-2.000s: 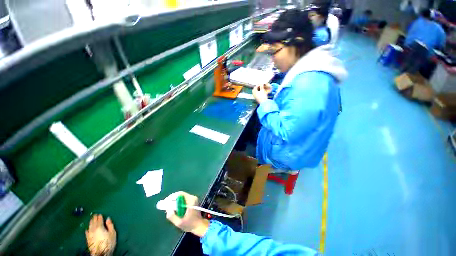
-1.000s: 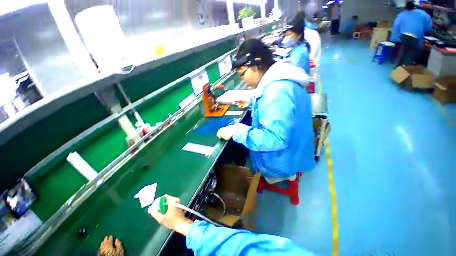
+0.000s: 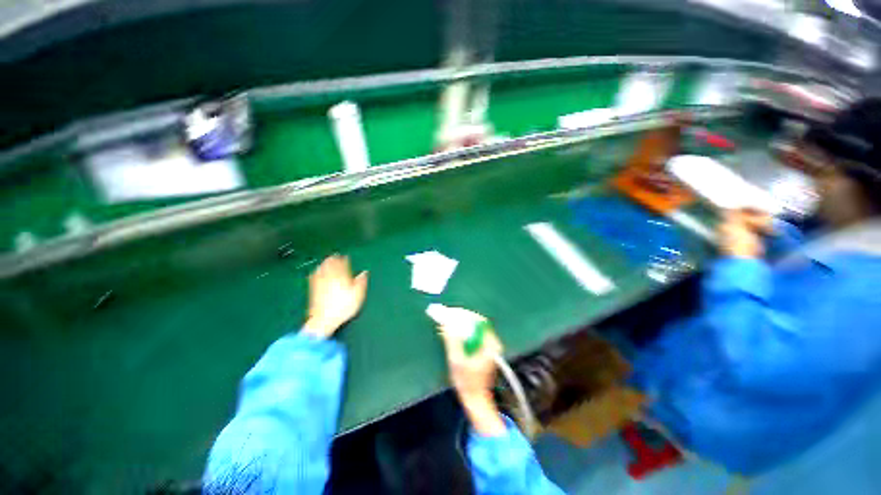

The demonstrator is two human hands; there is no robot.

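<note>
My right hand (image 3: 470,363) is closed around the white glue dispensing syringe (image 3: 452,316), near the belt's front edge. The syringe's green cap (image 3: 475,337) shows at my fingers, and a pale air hose (image 3: 514,392) trails down from it. The syringe points up and left. My left hand (image 3: 334,295) is over the dark green belt (image 3: 241,358), fingers pointing away; no part shows in it. White wiping paper (image 3: 432,272) lies just beyond the syringe tip. Small black round parts, blurred, lie on the belt left of my left hand (image 3: 286,250) (image 3: 103,299).
A white strip (image 3: 570,258) and a blue sheet (image 3: 618,230) lie to the right. Beyond is an orange fixture (image 3: 652,172). A person in a blue smock (image 3: 773,338) sits at right, a hand at a white object. A metal rail (image 3: 406,166) runs behind. A cardboard box (image 3: 589,392) is below.
The view has swung left and down, and is blurred. My left hand and sleeve now show fully, reaching further over the belt. My right hand still holds the syringe. The neighbour's hand is raised to the white object.
</note>
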